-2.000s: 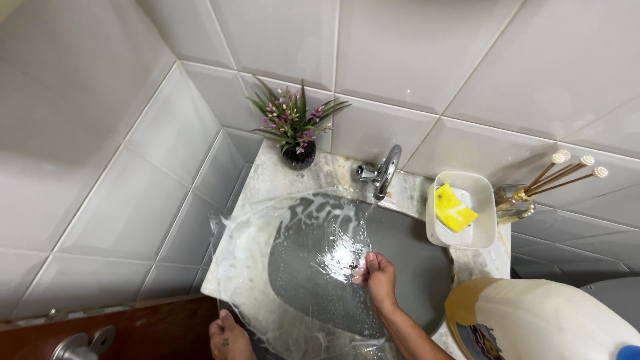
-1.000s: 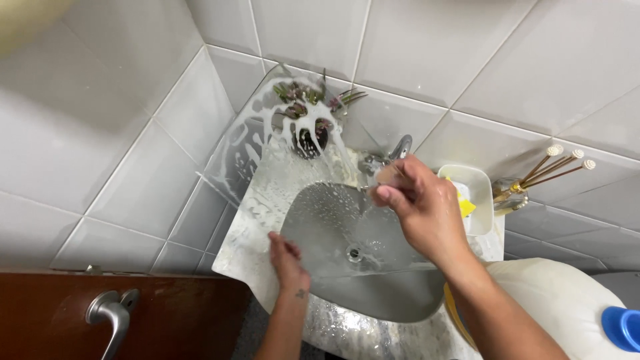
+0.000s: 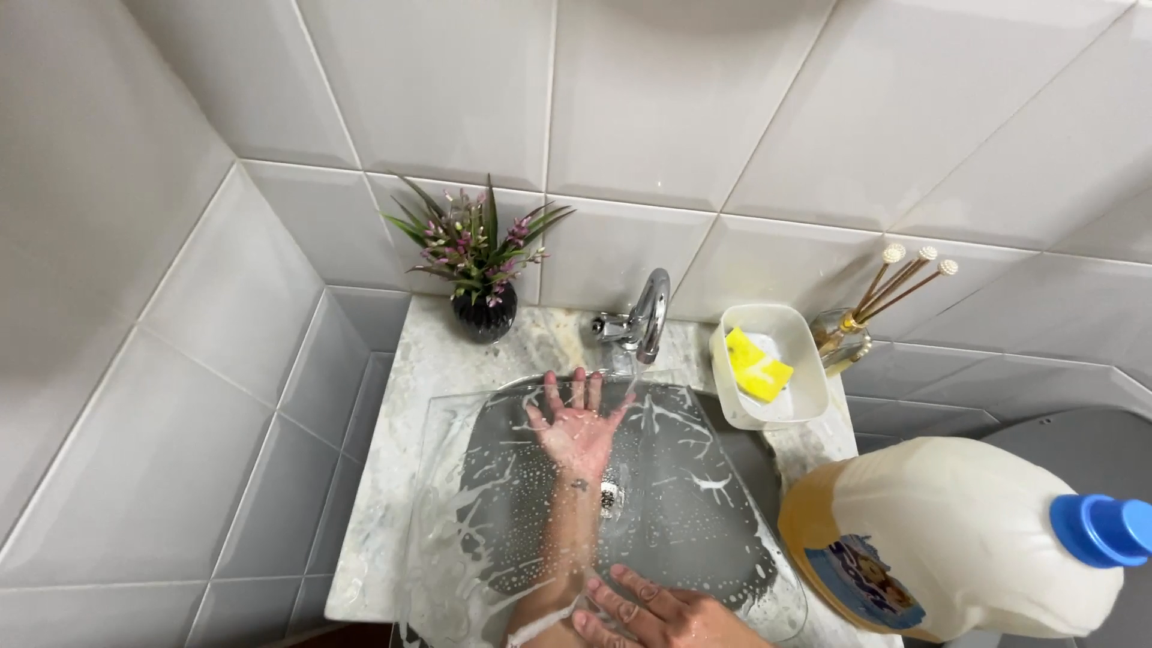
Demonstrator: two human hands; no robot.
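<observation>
A clear glass or plastic pane, wet and streaked with suds, lies tilted over the grey sink basin. Seen through it, my left hand is beneath, palm up with fingers spread; whether it bears the pane's weight is unclear. My right hand lies flat, palm down, at the pane's near part above my left forearm, fingers slightly apart. Behind the pane's far edge is a chrome faucet, with a thin stream of water at its spout. The drain shows through the pane.
A white plastic container with a yellow sponge stands right of the faucet, near a reed diffuser. A dark vase of flowers stands at the back left. A large jug with a blue cap is at the right.
The pane has come down from a raised tilt in front of the flowers to over the basin. My right hand has moved from near the faucet toward me; my left hand now shows under the pane.
</observation>
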